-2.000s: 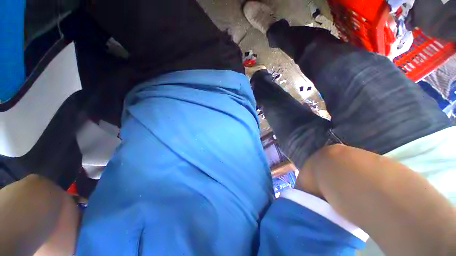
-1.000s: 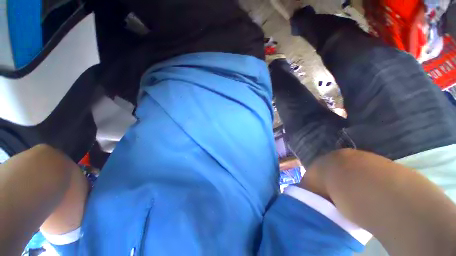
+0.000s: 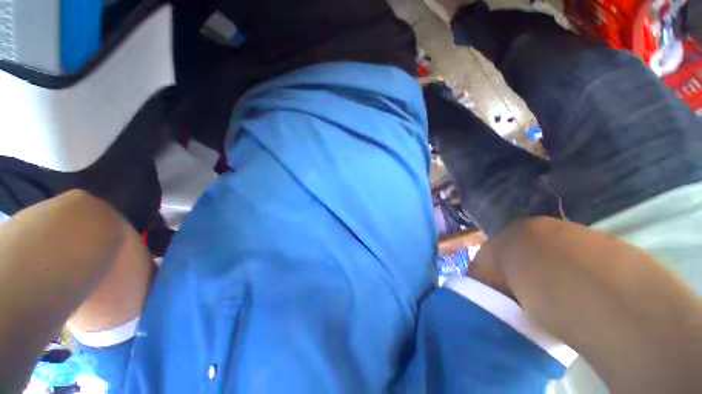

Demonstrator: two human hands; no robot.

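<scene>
Neither of my hands is in view. Only my bare bent arms show, the left one (image 3: 69, 262) at the lower left and the right one (image 3: 585, 300) at the lower right, both running out of the picture. My blue top (image 3: 323, 231) fills the middle. Black cloth (image 3: 127, 158) hangs at the left, against a smooth white surface (image 3: 46, 119) with a dark edge. I cannot tell if that surface is cloth or machine bed. A blue and pale grey part (image 3: 79, 35) stands at the upper left. No needle shows.
Another person in dark trousers (image 3: 600, 115) and a pale green top (image 3: 666, 231) stands close on the right. Red plastic crates (image 3: 608, 19) are at the upper right. The floor (image 3: 469, 69) between is littered with scraps. A blurred blue and white heap (image 3: 61, 373) shows at the lower left.
The view has shifted, so my body and the white surface sit further right and higher in the picture. More of my left sleeve end shows. My hands stay out of view.
</scene>
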